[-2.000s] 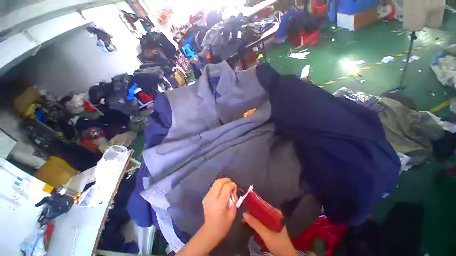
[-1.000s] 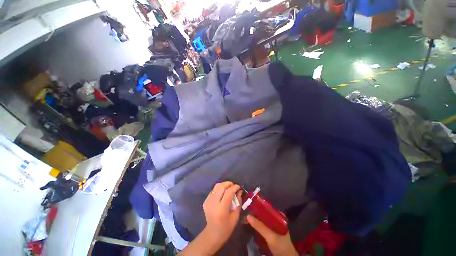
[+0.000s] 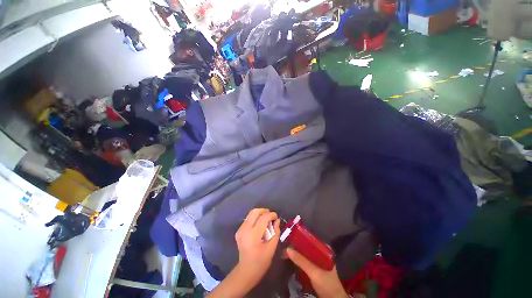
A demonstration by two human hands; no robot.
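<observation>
My right hand point(image 3: 315, 272) is closed around the red tagging gun point(image 3: 310, 247), with a pale strip across its top. My left hand point(image 3: 256, 238) pinches white hang tags point(image 3: 269, 231) just left of the gun's front end. The gun and tags are close together; whether they touch is unclear. Both hands are over the lower part of a stack of grey jackets point(image 3: 274, 195) with navy sleeves point(image 3: 402, 169). An orange badge point(image 3: 298, 129) is on the grey chest. The collar lies at the far end.
A white side table point(image 3: 87, 256) with a black bag point(image 3: 65, 226) and a clear plastic container point(image 3: 139, 170) is at the left. Heaped clothes point(image 3: 268, 35) lie behind. A stand point(image 3: 491, 70) rises from the green floor at the right.
The view has shifted a little. The gun has turned slightly, its pale strip now tilted up to the right. Both hands keep their holds near the same place.
</observation>
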